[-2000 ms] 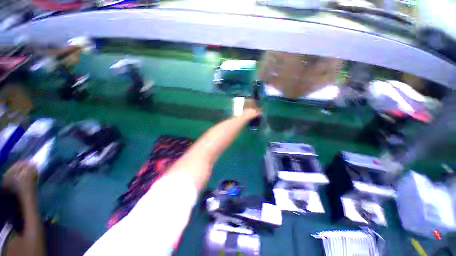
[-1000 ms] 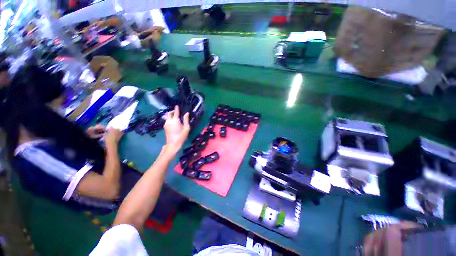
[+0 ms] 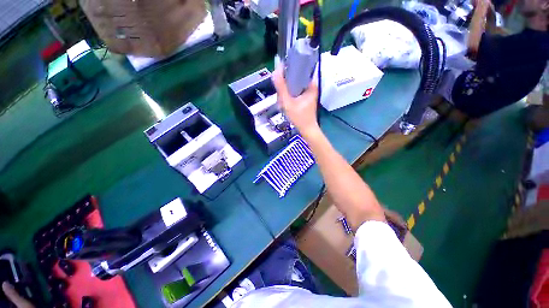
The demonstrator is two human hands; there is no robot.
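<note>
My right hand point(image 3: 299, 103) is closed around the grey electric screwdriver point(image 3: 301, 65), above and behind the right screw feeder. My left hand point(image 3: 17, 298) shows only as blurred fingers at the bottom left corner, against a black unit point(image 3: 18, 271) cut off by the edge. A black housing point(image 3: 111, 242) lies across the jig point(image 3: 207, 264), its round open end with blue and orange wires pointing left. A white label or block point(image 3: 173, 212) sits at its other end. Green pads point(image 3: 176, 291) show on the jig's near part.
Two screw feeders point(image 3: 195, 147) point(image 3: 260, 99) stand behind the jig. Striped pieces point(image 3: 286, 168) lie before the right one. A white box point(image 3: 349, 78) and black corrugated hose point(image 3: 430, 60) are at right. The red mat point(image 3: 102, 289) with black modules is left. A carton point(image 3: 325, 240) stands below the edge; a person is at upper right.
The view has swung right. My right hand, low at the right before, is now raised and around the screwdriver. My left hand, on a black unit before, now shows only at the bottom left corner.
</note>
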